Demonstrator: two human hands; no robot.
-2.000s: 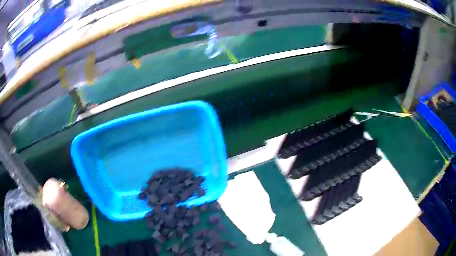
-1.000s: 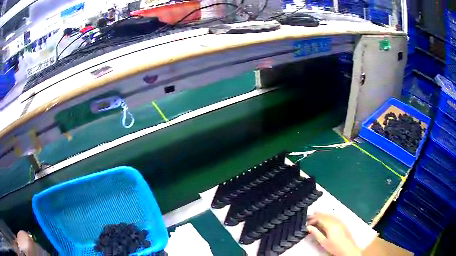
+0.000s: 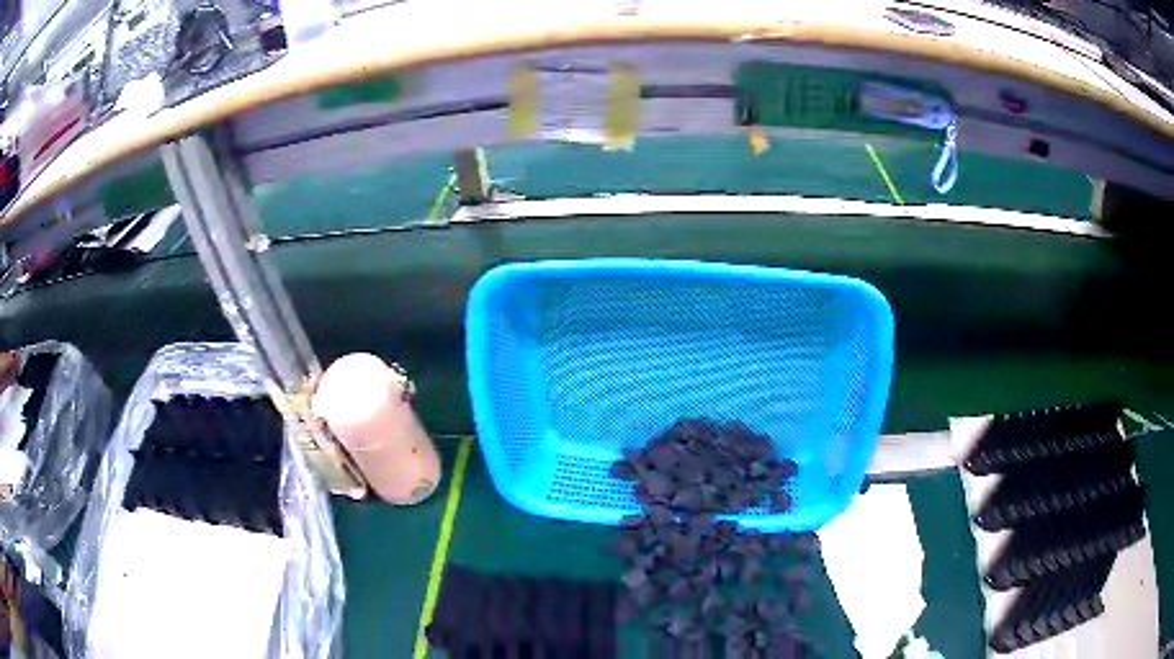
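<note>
No hand is in view now. A light blue perforated basket (image 3: 682, 296) is tipped toward me at the centre. Small black pieces (image 3: 708, 470) lie in its lower part and spill over its front rim onto the green bench. Long black parts (image 3: 528, 618) lie in a row at the bottom edge, left of the spill. A white cloth (image 3: 875, 560) lies right of the basket. The tip of what looks like a squeeze bottle (image 3: 912, 644) is cut off below it. Finished black parts (image 3: 1056, 528) lie in slanted rows on a white sheet (image 3: 1120, 618) at the right.
A plastic-lined box (image 3: 322, 566) at the left holds black parts and a white sheet. A second lined box (image 3: 90, 425) is at the far left. A pink bottle (image 3: 377, 431) stands by a metal post (image 3: 238, 264). A wood-edged shelf (image 3: 644, 45) crosses above the bench.
The view has swung left, so the basket is central and the lined boxes show. My right hand, seen at the finished rows one second ago, is out of view. The blue tray is also out of view.
</note>
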